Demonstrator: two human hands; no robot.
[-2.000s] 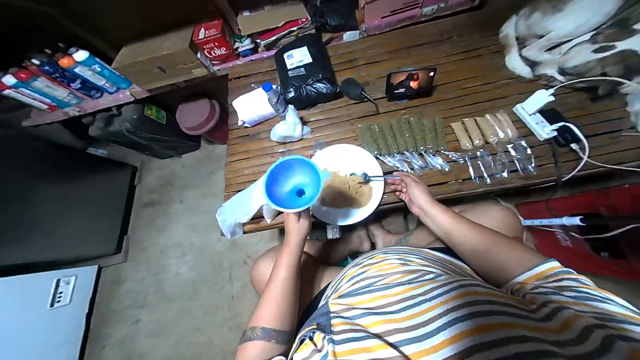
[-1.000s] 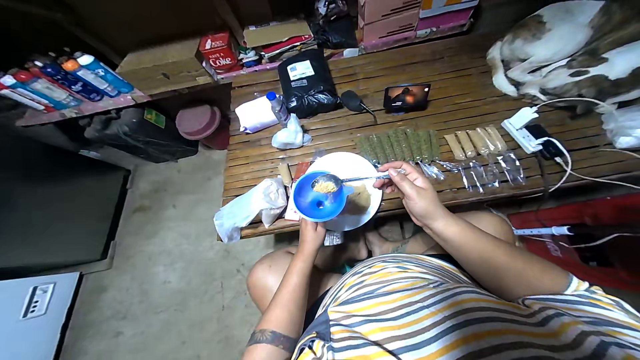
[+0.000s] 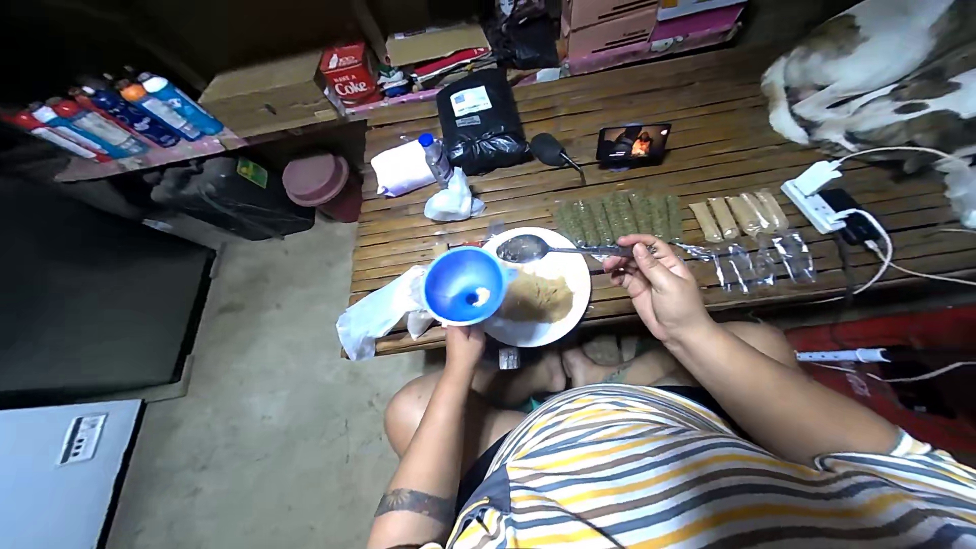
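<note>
My left hand is under a blue plastic funnel, its fingers mostly hidden; a little light powder lies by the funnel's hole. In my right hand is the handle of a metal spoon, its bowl just right of the funnel and above a white plate. Tan powder covers part of the plate. Behind and right of it lie a row of clear tubes with green dried contents and several packets of tan powder, with clear plastic ends toward me.
A slatted wooden table bears a black plastic parcel, a small bottle, a plastic bag, a hand mirror, a phone and a power strip with cables. A dog lies at the back right.
My right hand brought the spoon from the plate to over the funnel with powder on it. Now the spoon is back to the right, and its bowl looks nearly bare.
</note>
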